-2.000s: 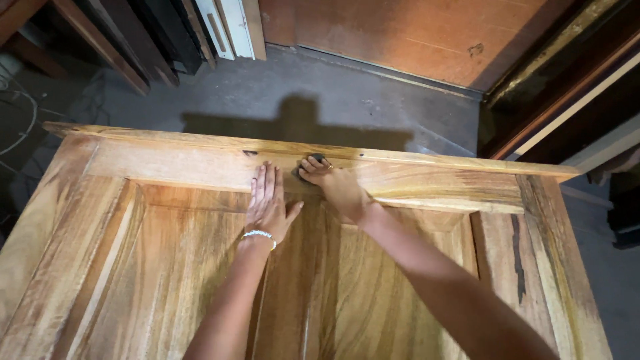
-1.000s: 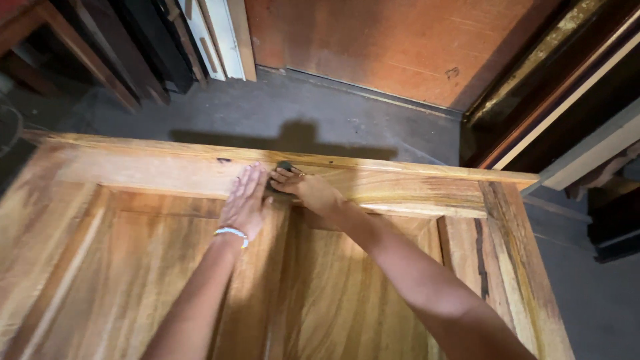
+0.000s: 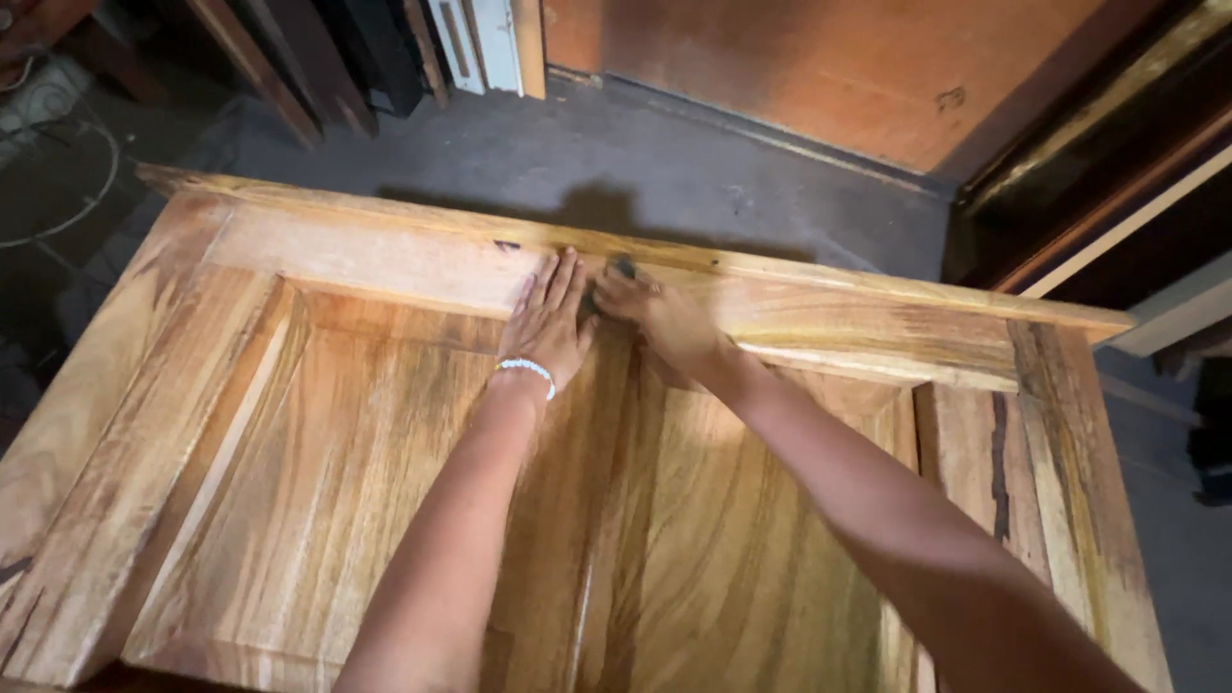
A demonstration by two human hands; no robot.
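Note:
A wooden panelled door point(image 3: 404, 268), or a similar framed panel, lies flat below me with its far rail crossing the view. My left hand point(image 3: 547, 313), with a beaded bracelet point(image 3: 526, 366) at the wrist, rests palm down on the rail, fingers pointing away. Just right of it, my right hand point(image 3: 654, 306) presses a small dark pad point(image 3: 622, 267) against the rail near its far edge. The pad shows only past the fingers; whether it is sandpaper or another abrasive cannot be told. A dark knot point(image 3: 507, 245) marks the rail left of my hands.
Beyond the far edge lies a grey floor point(image 3: 462, 154). An orange-brown board point(image 3: 818, 67) stands behind it. Dark and white boards point(image 3: 486, 43) lean at the upper left, near a curled wire point(image 3: 111, 183). Long framing pieces point(image 3: 1145, 207) stand at the right.
Both hands stay side by side on the far rail, my right hand still on the dark pad. The view has shifted slightly; no other change is plain.

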